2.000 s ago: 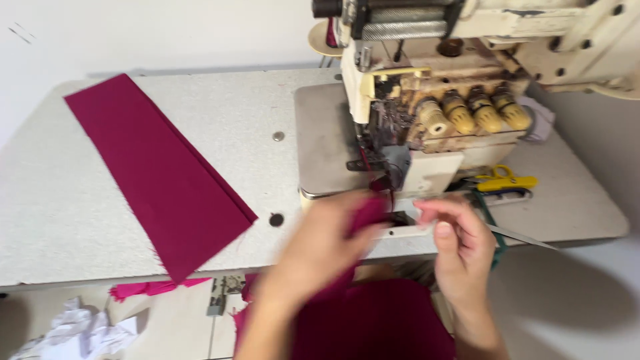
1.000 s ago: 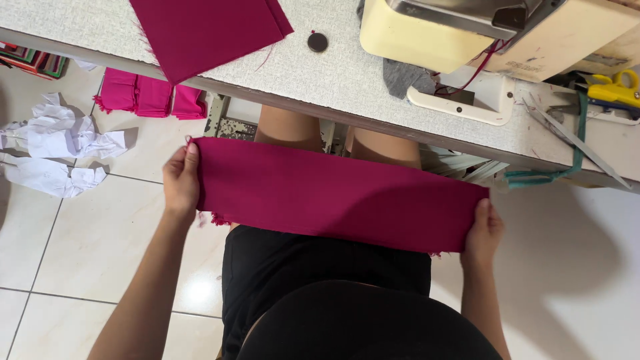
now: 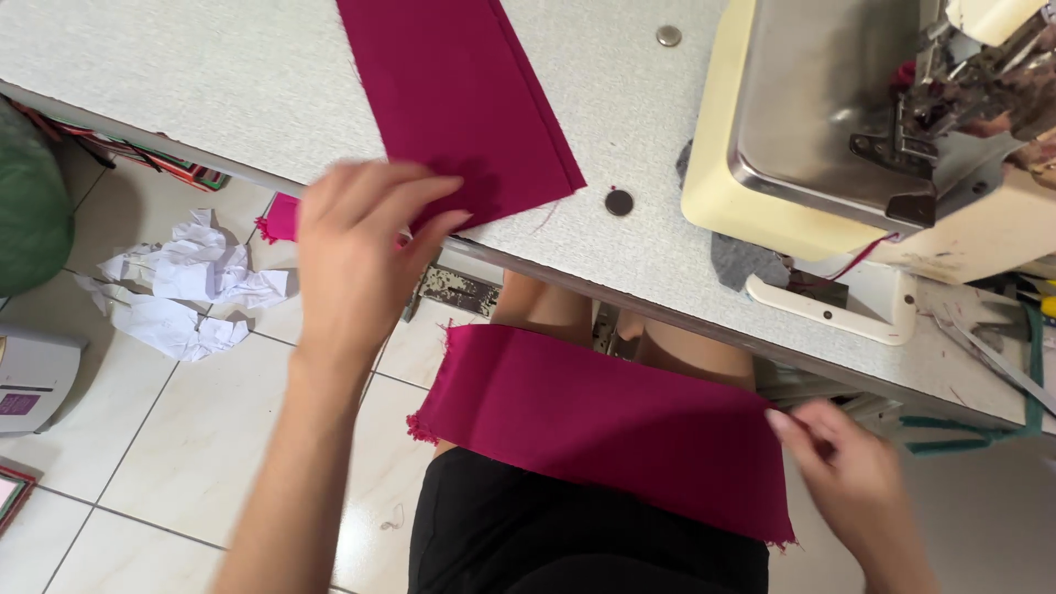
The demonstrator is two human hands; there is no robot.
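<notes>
A magenta fabric panel (image 3: 610, 421) with frayed short ends lies across my lap. My right hand (image 3: 841, 462) is at its upper right corner, fingers bent; whether it pinches the edge is unclear. My left hand (image 3: 371, 231), blurred, hovers at the table's front edge with thumb and fingers apart, over the lower left corner of a stack of magenta fabric pieces (image 3: 462, 107) on the white table. An overlock sewing machine (image 3: 825, 115) stands at the right, with magenta thread (image 3: 862, 257) trailing from its front.
Near the machine are a dark round disc (image 3: 619, 202) and a metal disc (image 3: 669, 35). A pair of scissors (image 3: 1002, 359) and a teal strip (image 3: 949, 433) are at the table's right edge. Crumpled white scraps (image 3: 198, 272) lie on the tiled floor (image 3: 206, 445); a green bag-like object (image 3: 29, 206) is far left.
My left hand has let go of the left end of the lap panel and moved up to the stack on the table. The panel, held stretched between both hands a second ago, now rests on my lap.
</notes>
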